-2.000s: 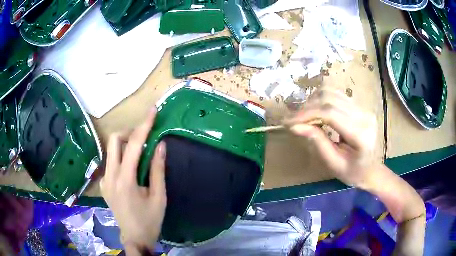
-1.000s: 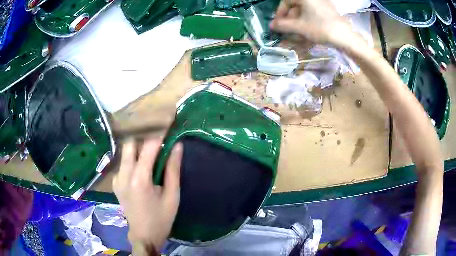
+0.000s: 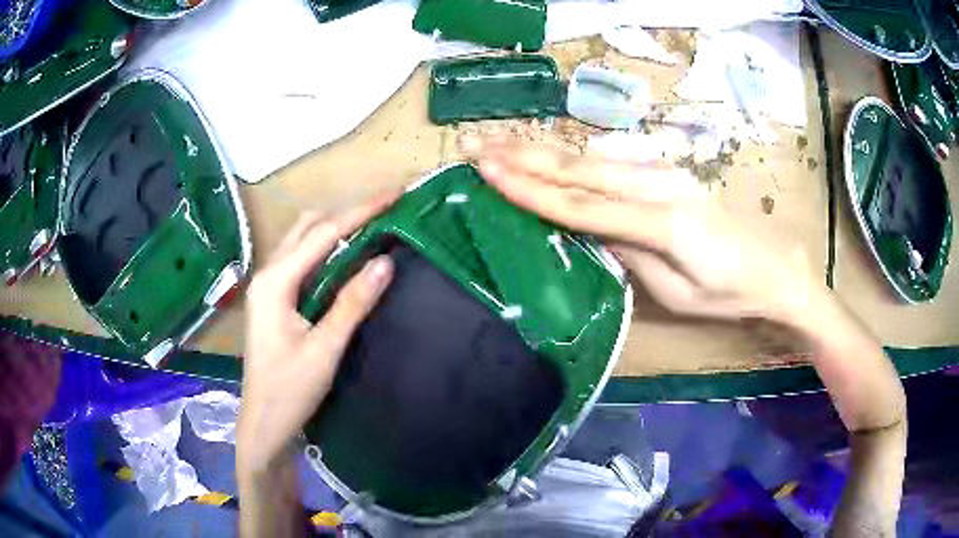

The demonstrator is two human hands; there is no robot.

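A glossy green car body shell (image 3: pixel 442 389) with a black recess lies turned at an angle in front of me. A green cover panel (image 3: pixel 526 257) appears to lie over its rear deck. My left hand (image 3: pixel 315 315) grips the shell's left side, its thumb over the recess edge. My right hand (image 3: pixel 673 231) is at the shell's far right edge, fingers extended together along the rim beside the panel. The fingers hide the far rim and tail lights. A whitish dish (image 3: pixel 608 97) stands beyond the shell. No applicator shows in my right hand.
Another shell (image 3: pixel 152 210) lies on the left, with more behind it, and one lies on the right (image 3: pixel 899 200). Loose green panels (image 3: pixel 494 89) lie at the far side by a white sheet (image 3: pixel 263 95). Crumpled tissue and brown spots mark the cardboard (image 3: pixel 726 342).
My right hand has come back from the far panels to the shell. The shell is turned clockwise, and a panel now shows on its rear deck. The applicator has left my right hand. The view has shifted.
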